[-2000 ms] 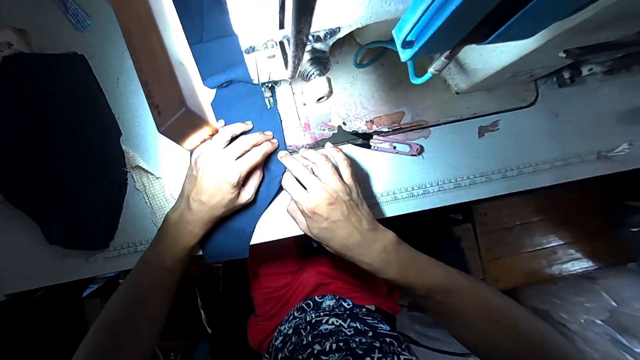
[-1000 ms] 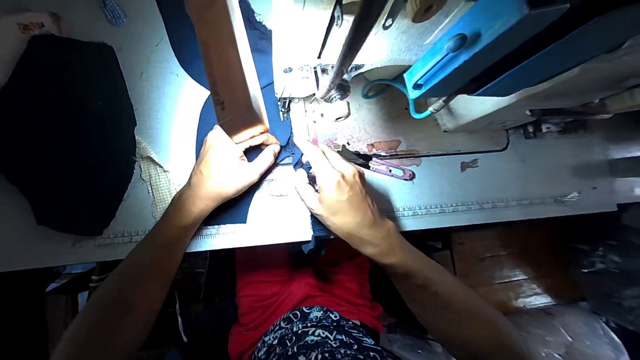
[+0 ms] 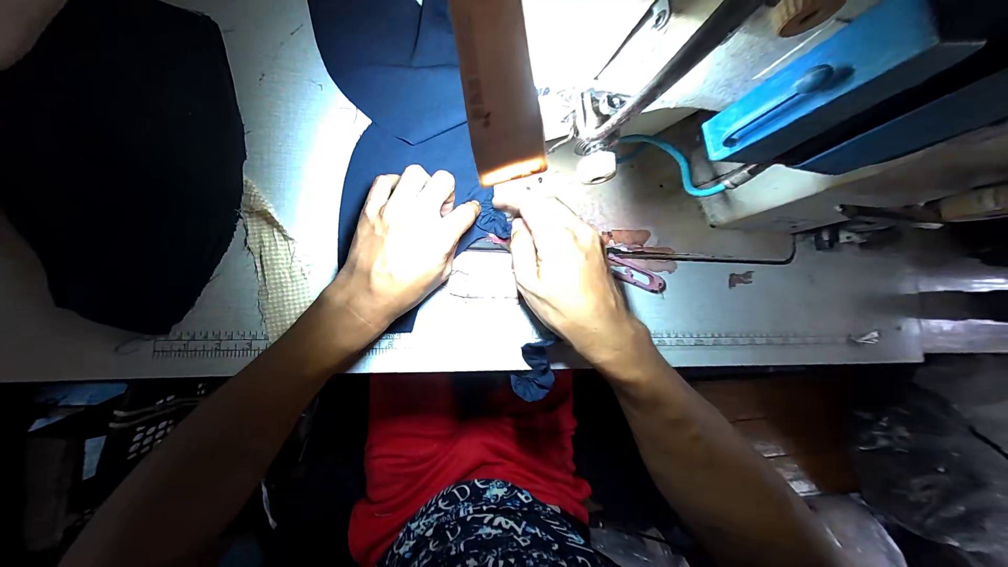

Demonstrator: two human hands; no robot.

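Observation:
Navy fabric [image 3: 409,102] lies on the sewing machine's table, left of the presser foot area. My left hand [image 3: 409,236] rests on this fabric, its thumb and forefinger at a gathered part of it. Beside it, my right hand [image 3: 563,268] has its fingertips at a gathered navy strip [image 3: 494,220], which appears pinched between the two hands. The strip's lower end [image 3: 534,374] hangs over the table edge below my right wrist. Pink-handled thread snips [image 3: 639,276] lie right of my right hand. The needle area is partly hidden.
A brown board-like piece [image 3: 500,87] juts down above my hands. The sewing machine's head and blue part [image 3: 819,79] stand at the upper right. At the left lie a black fabric piece [image 3: 118,165] and a checked yellow cloth [image 3: 276,268]. A measuring tape [image 3: 748,340] runs along the front edge.
My hands have gone from lying flat on the navy fabric to bent fingers at its gathered part. The gathered strip's end now shows hanging over the front edge.

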